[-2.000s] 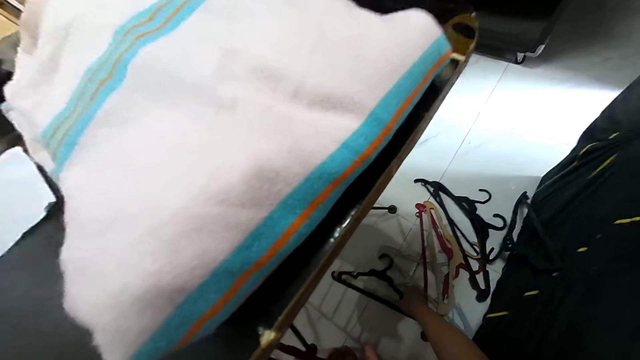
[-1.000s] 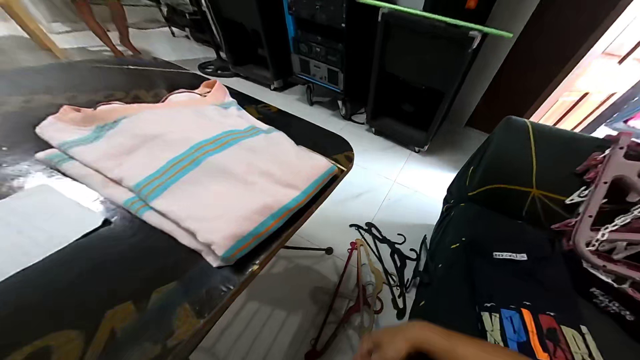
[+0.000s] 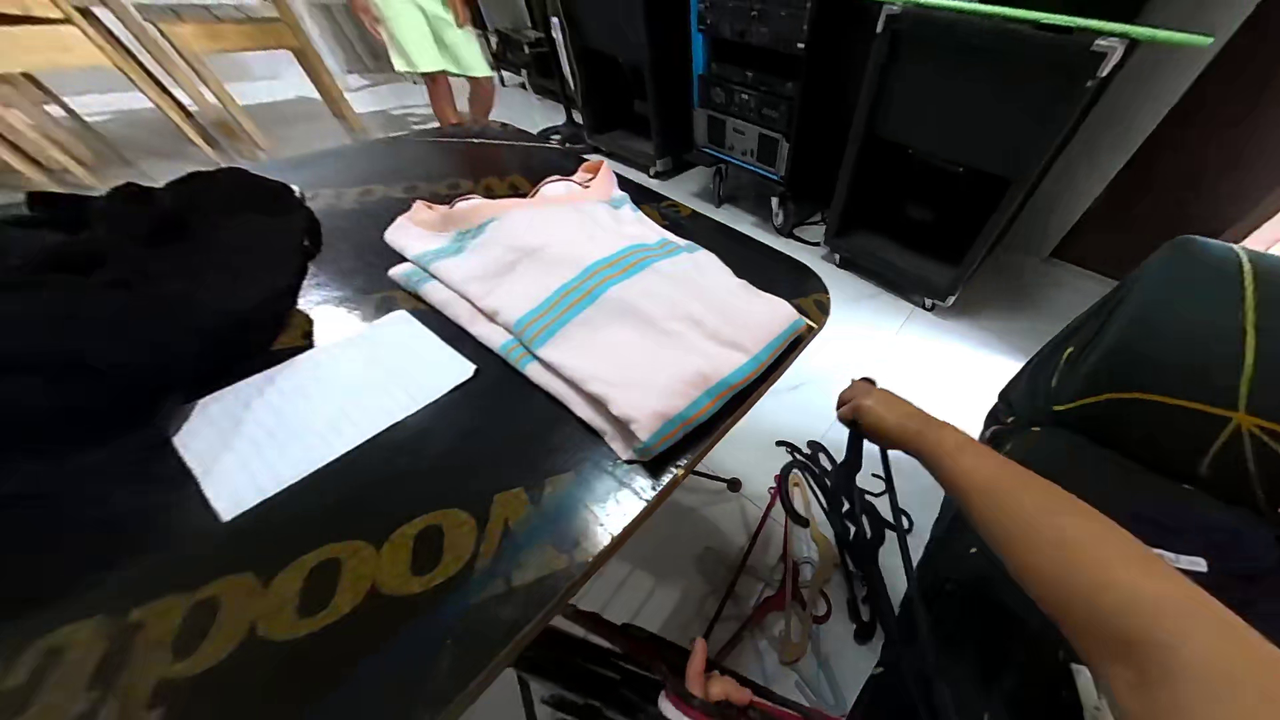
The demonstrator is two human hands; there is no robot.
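Note:
My right hand (image 3: 875,412) reaches in from the right side, closed on a black plastic clothes hanger that hangs down from the fist. My left hand (image 3: 715,682) shows at the bottom centre beside the table edge, mostly hidden, with its fingers partly curled near dark and red hanger parts; its hold is unclear. Between and below the hands, several black hangers (image 3: 850,500), a red hanger (image 3: 765,610) and a beige hanger (image 3: 815,550) lie near the floor. A folded pink cloth with turquoise and orange stripes (image 3: 640,320) rests on the table corner, left of my right hand.
The black table (image 3: 400,570) fills the left, with a white sheet (image 3: 325,400) and a heap of black cloth (image 3: 150,290) on it. A dark green covered seat (image 3: 1150,400) stands at right. Equipment cases (image 3: 960,150), wooden chairs (image 3: 210,40) and a person (image 3: 440,50) are beyond.
My right hand has risen from the bottom of the view and now holds a black hanger above the others. My left hand's fingers have come into view at the bottom.

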